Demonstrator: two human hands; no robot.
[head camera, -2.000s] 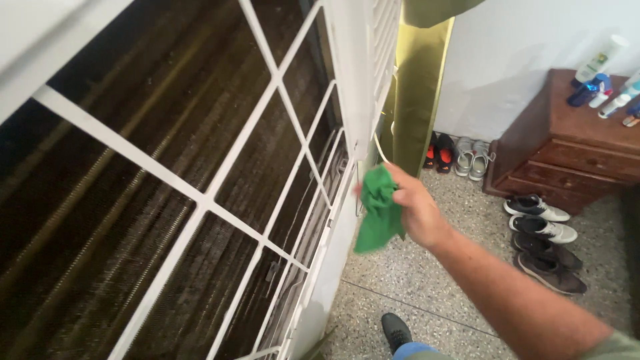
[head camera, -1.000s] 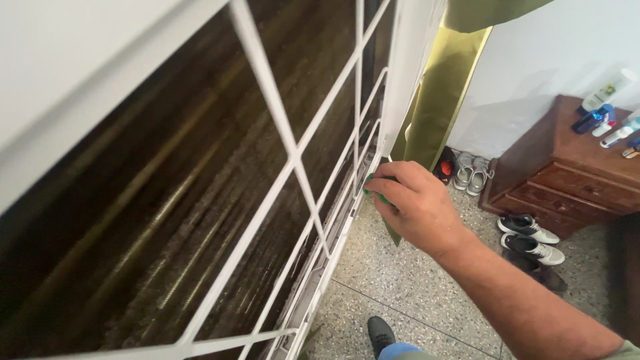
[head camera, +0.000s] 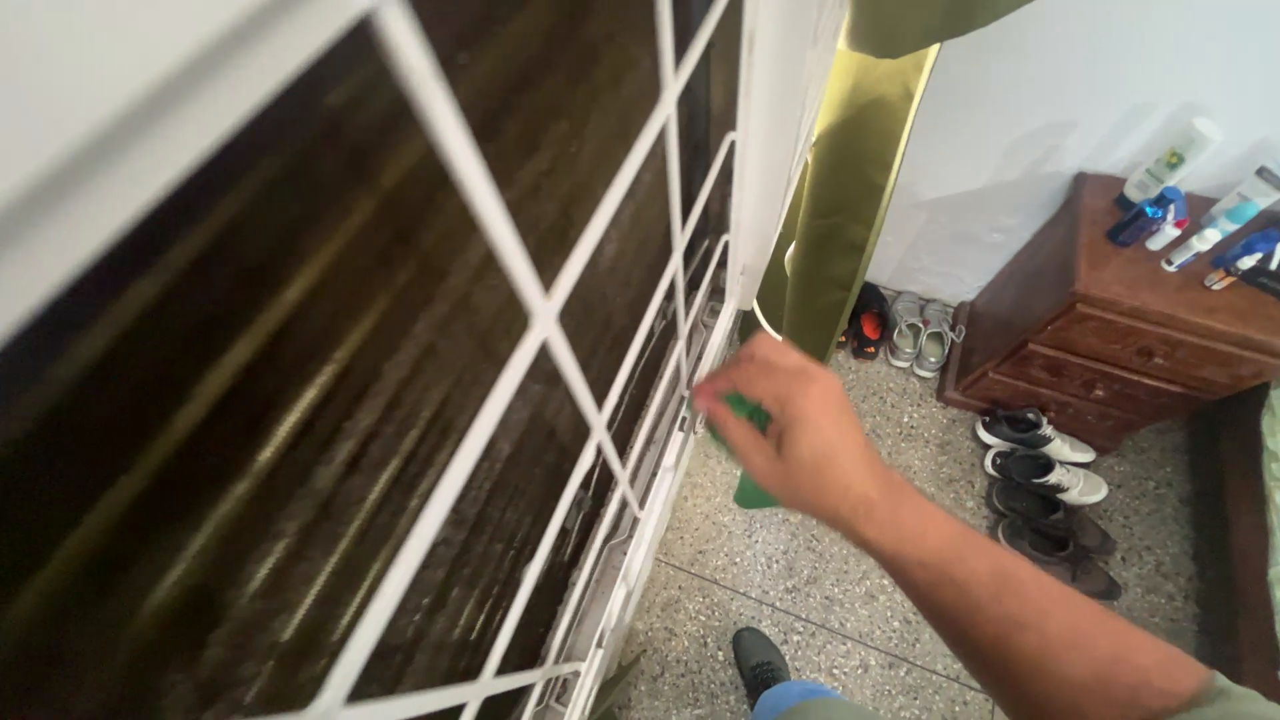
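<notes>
My right hand (head camera: pixel 800 425) is closed around a green cloth (head camera: pixel 752 492), mostly hidden behind the fingers, with a corner hanging below the palm. Its fingertips are at the edge of a white frame (head camera: pixel 665 500), beside a white metal grille (head camera: pixel 541 318). Whether they touch the frame is hard to tell. Dark, ribbed panels (head camera: pixel 300 400) lie behind the grille bars. My left hand is not in view.
A yellow-green curtain (head camera: pixel 850 190) hangs beyond the frame. At the right, a wooden chest of drawers (head camera: pixel 1130 335) holds several bottles and tubes. Several shoes (head camera: pixel 1045 475) stand on the speckled floor (head camera: pixel 850 590). My shoe (head camera: pixel 759 660) shows at the bottom.
Two seconds ago the green cloth hung loosely spread from my right hand; now less of it shows. The view has moved closer to the grille.
</notes>
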